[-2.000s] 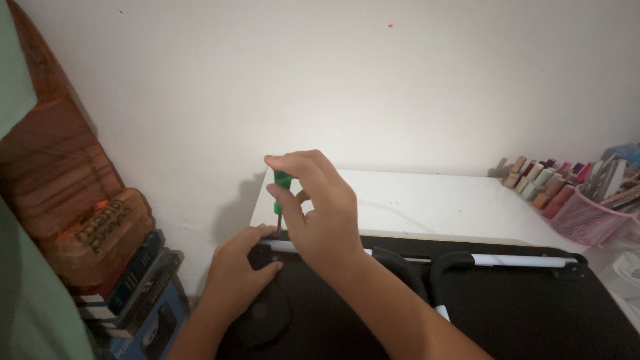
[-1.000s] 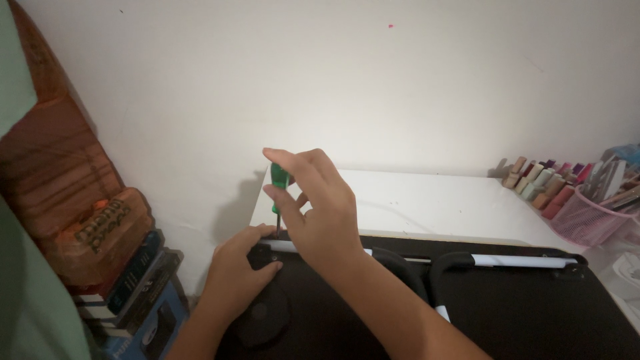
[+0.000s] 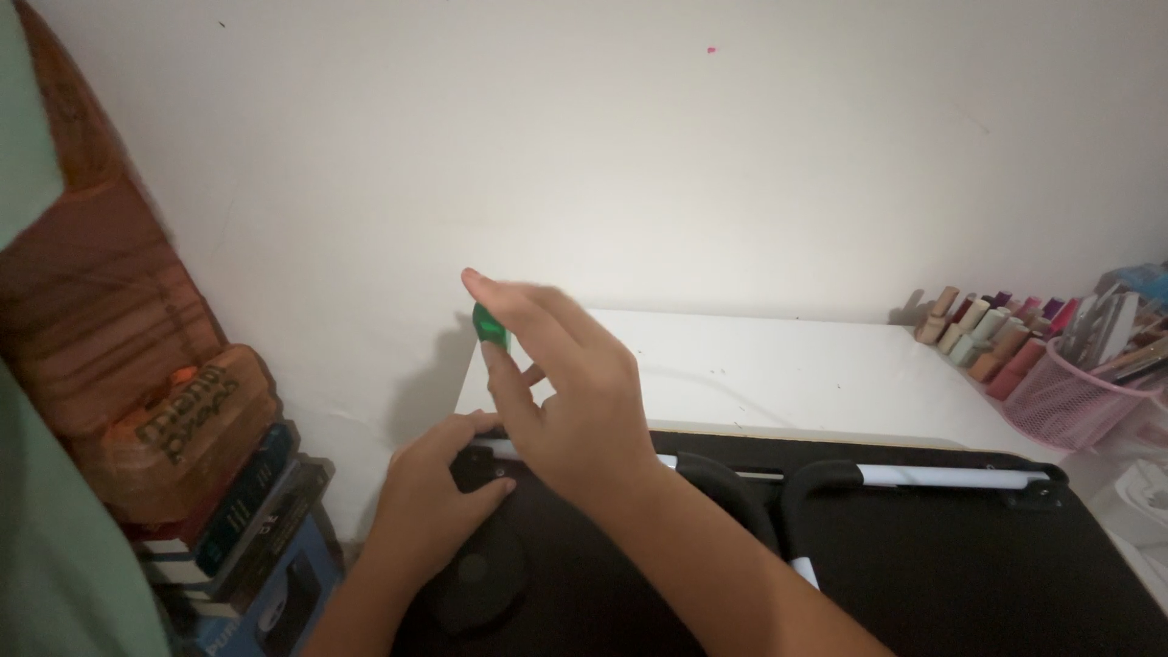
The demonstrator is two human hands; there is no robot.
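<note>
Between the thumb and fingers of my right hand [image 3: 575, 383] is the green handle of a screwdriver [image 3: 490, 327], held upright over the far left corner of a black folding panel [image 3: 940, 557]. My hand hides the shaft and tip. My left hand [image 3: 438, 493] grips that same corner, its thumb on top near a small black bracket and the end of a white metal tube. The panel carries folded tubular legs [image 3: 949, 476] in white and black, and a round black recess [image 3: 479, 570] lies below my left thumb.
Behind the panel is a white tabletop [image 3: 776, 365] against the wall. Nail polish bottles [image 3: 990, 333] and a pink mesh basket [image 3: 1068, 401] of tools stand at its right. On the left are stacked books [image 3: 246, 520], a wrapped package [image 3: 196, 429] and a brown wooden piece [image 3: 100, 283].
The fingers of my right hand have shifted slightly around the green handle. My left hand stays at the panel's corner.
</note>
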